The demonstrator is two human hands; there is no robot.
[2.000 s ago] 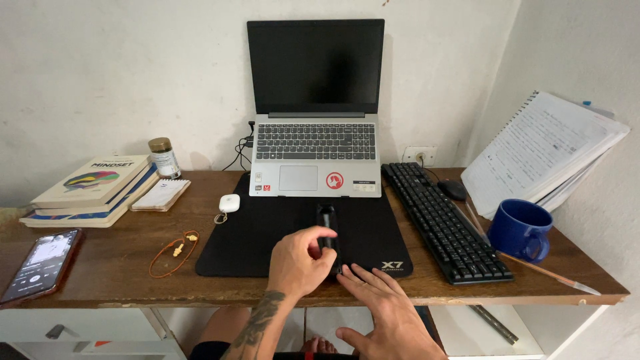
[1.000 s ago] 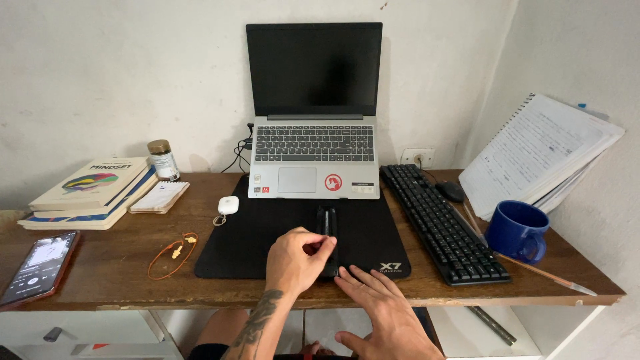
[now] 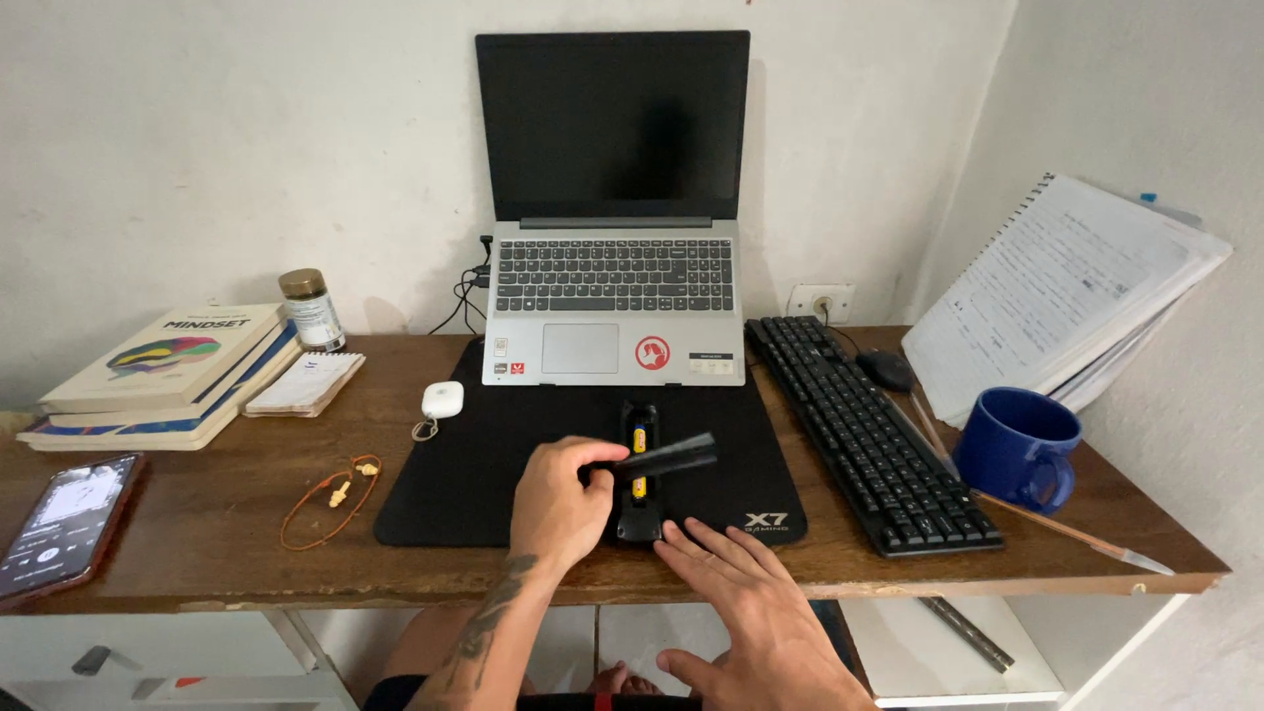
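My left hand [image 3: 565,494] grips a long black plastic cover [image 3: 671,456] between thumb and fingers, tilted over a slim black battery-powered device [image 3: 640,523]. The device lies lengthwise on the black mouse pad [image 3: 454,494], below the laptop. Yellow batteries [image 3: 640,439] show inside its opened body, one above and one below the cover. My right hand [image 3: 736,597] is spread palm down at the front edge of the pad, its fingertips beside or touching the device's near end. It holds nothing that I can see.
Behind the pad stands an open laptop [image 3: 612,306]. To the right are a black keyboard [image 3: 869,425], a mouse [image 3: 885,370], a blue mug [image 3: 1012,444] and a spiral notebook [image 3: 1057,296]. At left are an earbud case [image 3: 442,399], corded earplugs [image 3: 321,504], books [image 3: 168,360], a jar [image 3: 314,314] and a phone [image 3: 67,528].
My left hand has lifted the black cover off the device and turned it sideways, exposing the yellow batteries. My right hand has stayed in about the same place.
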